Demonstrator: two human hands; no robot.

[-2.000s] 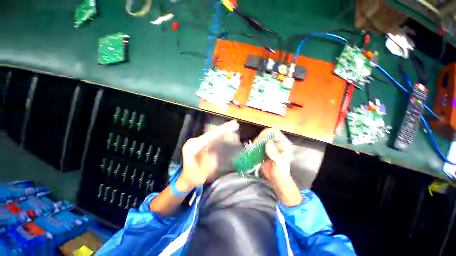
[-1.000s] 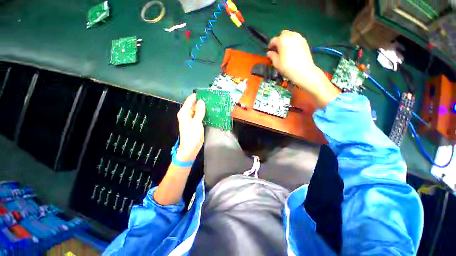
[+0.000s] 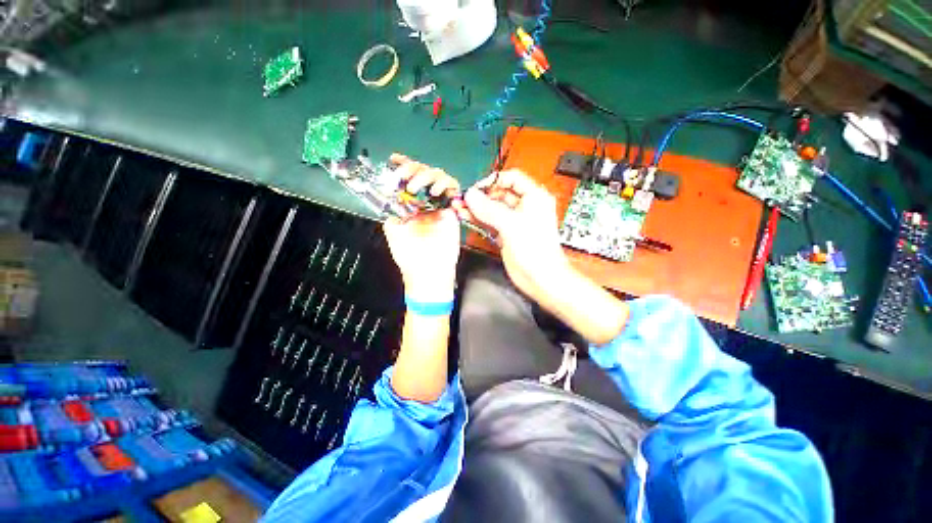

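Observation:
My left hand (image 3: 424, 227) holds a circuit board (image 3: 366, 186) by its connector edge, at the bench edge left of the orange fixture (image 3: 705, 227). My right hand (image 3: 519, 220) is beside it, fingertips pinched at that edge on what looks like a thin black lead; fingers partly hide the contact. Another circuit board (image 3: 605, 219) lies flat on the fixture against the black connector bar (image 3: 662, 184), with black cables and a blue cable there.
Boards lie left (image 3: 327, 138) and right (image 3: 810, 293) of the fixture, beside a red stick (image 3: 758, 259) and remote control (image 3: 899, 278). A tape roll (image 3: 378, 65) and red-yellow plugs (image 3: 530, 53) lie behind. A black tray (image 3: 307, 342) with upright boards is below the bench edge.
My right hand has moved left from the cables behind the connector bar to my left hand. The board beside the fixture's left side is gone from there. The view has shifted left.

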